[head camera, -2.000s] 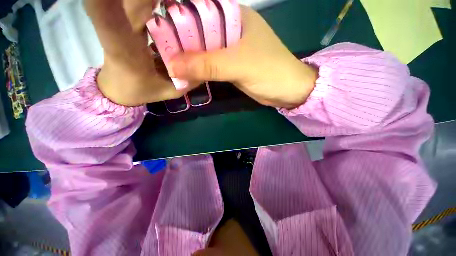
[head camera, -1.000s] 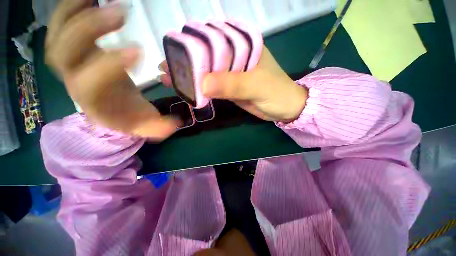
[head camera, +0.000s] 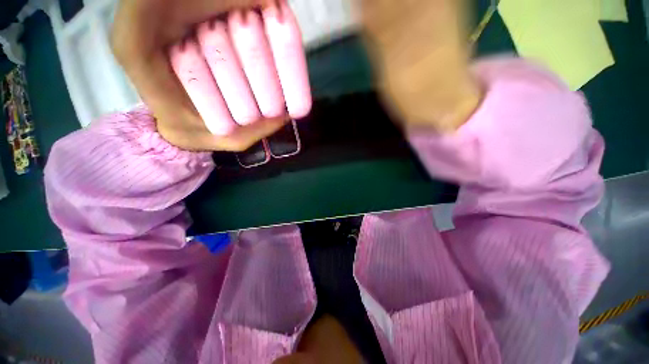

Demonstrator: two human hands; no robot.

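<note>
My left hand (head camera: 167, 92) holds a stack of several pink smartwatch units (head camera: 245, 71) at the upper left centre, with the pink case sides facing me. My fingers wrap round the far side and below the stack. My right hand (head camera: 420, 57) is blurred at the upper right of centre, apart from the stack; its fingers are cut off or too blurred to read. Two dark-faced watch units with thin pink rims (head camera: 285, 142) lie side by side on the black mat strip (head camera: 349, 142), partly hidden under my left hand.
The white foam tray (head camera: 89, 64) lies behind my hands. A multicoloured patterned strip (head camera: 20, 121) and a crumpled white scrap (head camera: 12, 41) are at the far left. Yellow paper sheets (head camera: 562, 39) lie at the upper right, beside a thin pen or brush (head camera: 483, 24). The green bench edge runs before my lap.
The stack has passed from my right hand to my left hand and moved left. My right hand has let go and moved right and upward.
</note>
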